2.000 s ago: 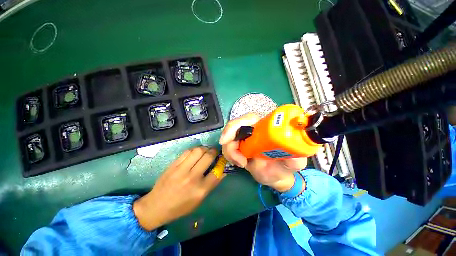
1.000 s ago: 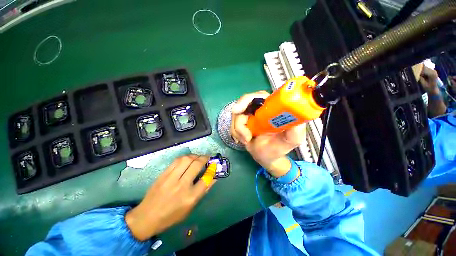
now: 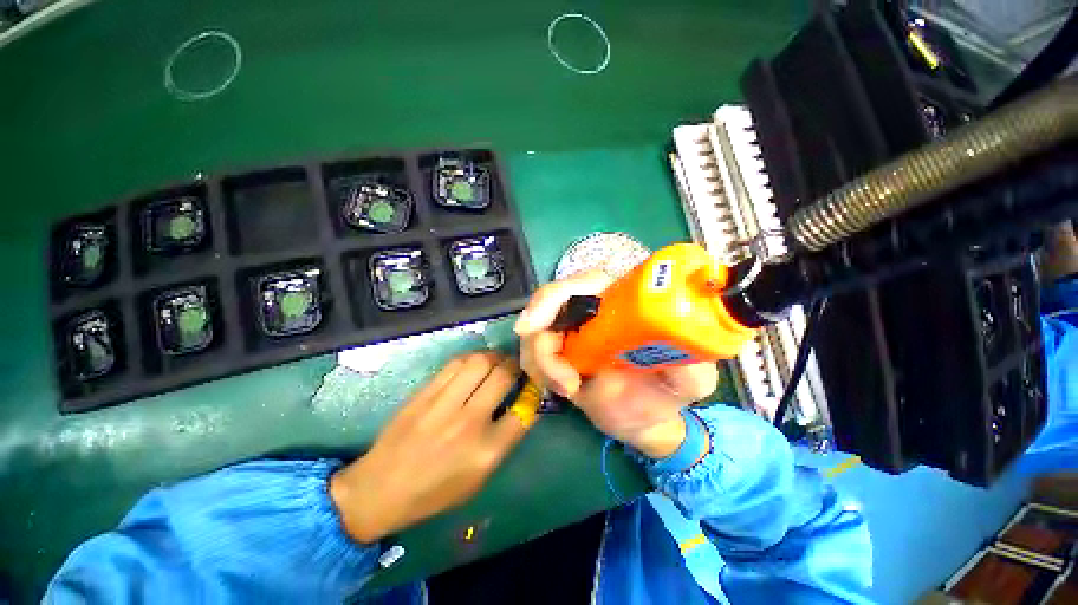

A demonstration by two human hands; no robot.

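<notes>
My right hand (image 3: 621,396) is closed around the orange electric screwdriver (image 3: 662,313), which hangs from a coil spring. Its tip is hidden behind my right fingers. My left hand (image 3: 443,437) lies on the green mat just left of it, with a yellow item (image 3: 526,404) at the fingertips. The left fingertips hold an electronic module (image 3: 550,403) against the mat; only a small dark edge of it shows between my hands. The screw dish (image 3: 601,252) is behind the screwdriver, partly covered.
The ten-pocket tray (image 3: 272,342) at left holds modules in all but one back-row pocket. White slotted racks (image 3: 709,177) stand right of the dish. Stacked foam trays (image 3: 845,355) rise at far right. White paper scraps (image 3: 408,345) lie by the tray. A blue sleeve shows at the right edge.
The screwdriver and my right hand have moved from over the dish to the module beside my left fingertips. The module is now mostly covered. The camera view has shifted too.
</notes>
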